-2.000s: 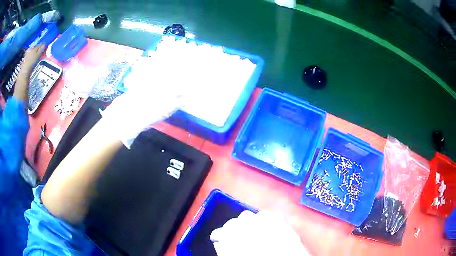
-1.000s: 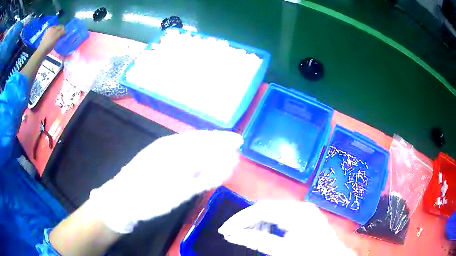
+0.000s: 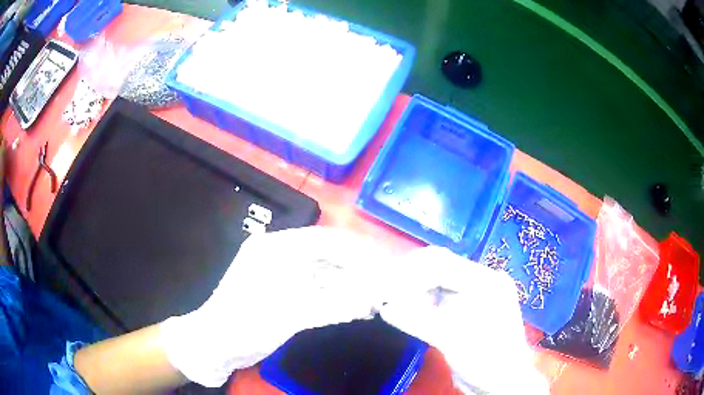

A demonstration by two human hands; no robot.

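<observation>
My left hand (image 3: 286, 297), in a white glove, is over the right edge of the black tray and the small blue bin. My right hand (image 3: 463, 308), also gloved, meets it fingertip to fingertip above the small blue bin (image 3: 413, 366) with dark contents. A tiny dark spot shows between the fingertips; overexposure hides what they hold, if anything. Two white plastic housings (image 3: 256, 217) lie on the black plastic tray (image 3: 147, 224), near its right side. The blue pin bin (image 3: 575, 220) holds silver pins, beside my right hand.
A large blue bin (image 3: 255, 135) heaped with white parts stands at the far side, beside an empty blue bin (image 3: 436, 170). A clear bag (image 3: 594, 320) and a red bin (image 3: 671, 285) are on the right. Pliers (image 3: 42, 173), loose white parts (image 3: 82, 104) and a metal tray (image 3: 45, 83) are on the left.
My left hand has come from the large bin down to my right hand; their fingertips now meet. My right hand has moved slightly up. The view has shifted, and the neighbour's arm has left the metal tray.
</observation>
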